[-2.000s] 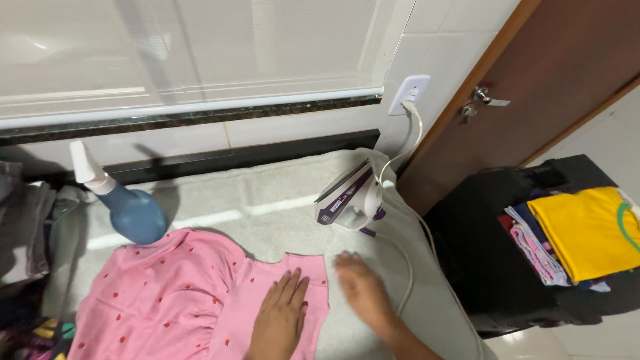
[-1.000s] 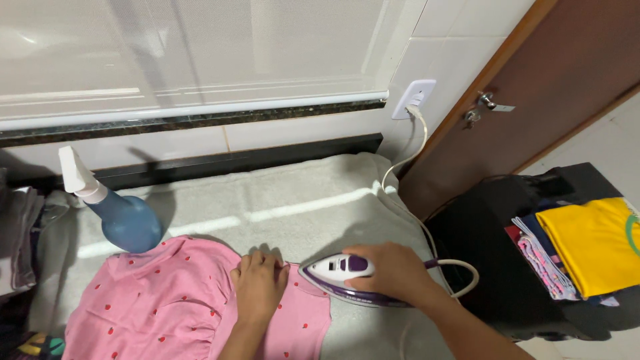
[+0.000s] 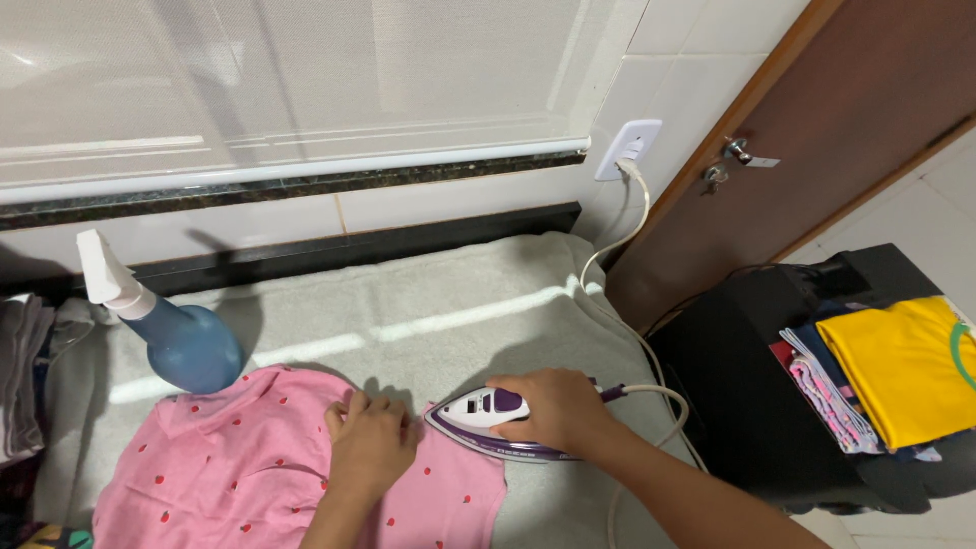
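Observation:
A pink garment with small red prints (image 3: 221,473) lies on a pale grey cloth cover (image 3: 427,305). My left hand (image 3: 374,442) rests on the garment with its fingers spread and bent, holding nothing that I can see. My right hand (image 3: 553,408) is closed around the handle of a white and purple steam iron (image 3: 465,412). The iron lies flat, its tip pointing left, over the garment's upper right edge and partly over the cover. A blue spray bottle with a white trigger head (image 3: 194,351) stands tilted behind the garment.
The iron's pale cord (image 3: 648,351) runs along the cover's right side to a wall outlet (image 3: 631,149). Folded clothes, a yellow one (image 3: 900,366) on top, lie on a black surface (image 3: 709,412) at right. More clothes (image 3: 23,381) sit at far left. A brown door (image 3: 823,99) stands behind.
Two seconds ago the iron stood up on the cover and my right hand was off it. My right hand then took hold of it and brought it down to the garment's edge.

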